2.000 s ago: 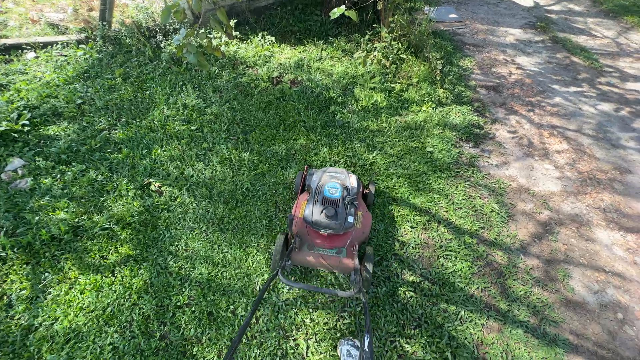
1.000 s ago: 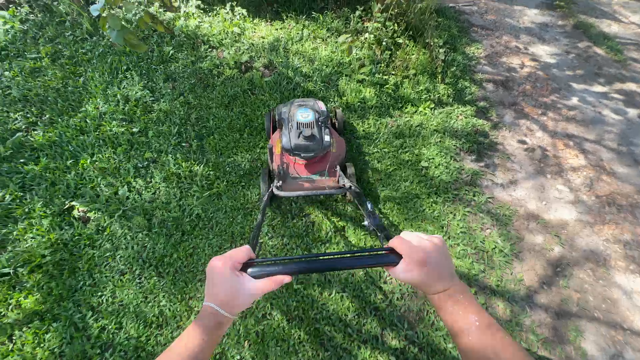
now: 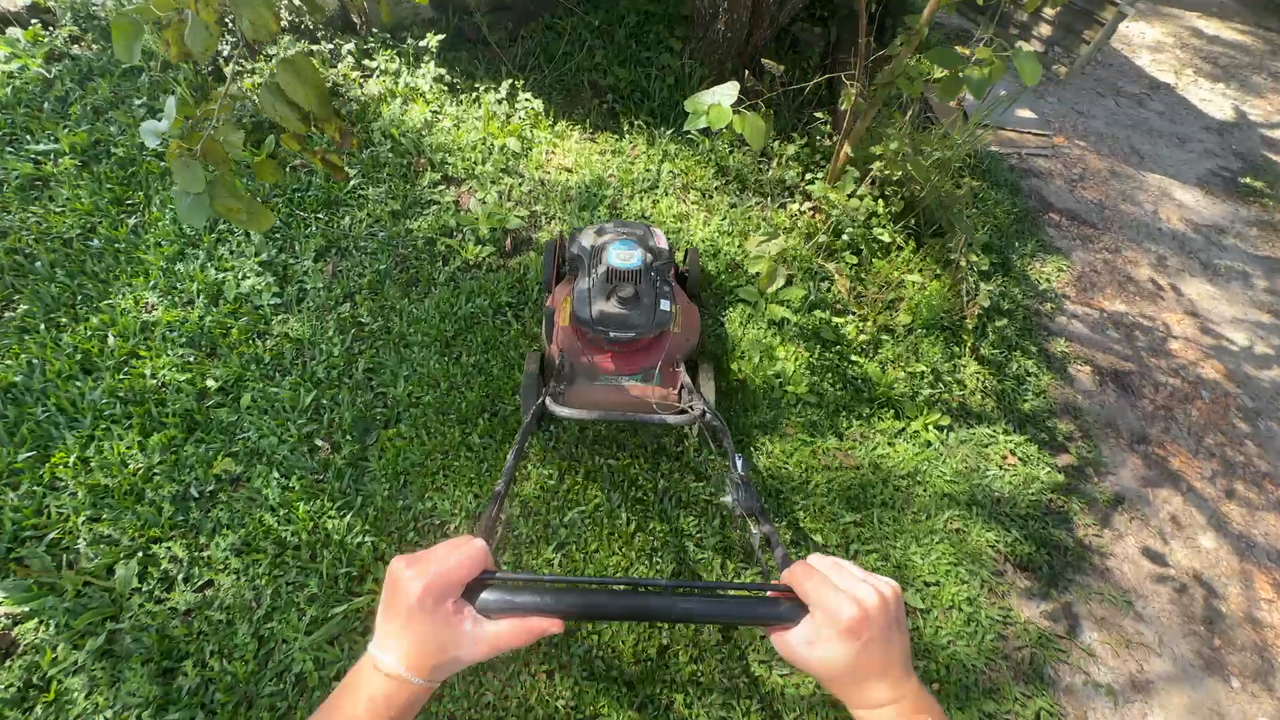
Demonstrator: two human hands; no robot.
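A red push lawn mower with a black engine cover stands on the grass, pointing away from me. Its black handlebar runs across the lower middle of the view. My left hand, with a thin bracelet at the wrist, is closed around the bar's left end, the thumb lying along its near side. At the right end, my right hand wraps the bar with its knuckles up. Two dark handle tubes lead from the bar down to the mower deck.
Low green grass surrounds the mower. Leafy branches hang at the upper left. Ahead, a tree trunk and a shrub with thin stems stand in the weeds. A dirt path runs along the right side.
Both hands, out of view two seconds ago, have come to the handlebar and still grip it. The mower has moved forward, nearer the shrub and trunk.
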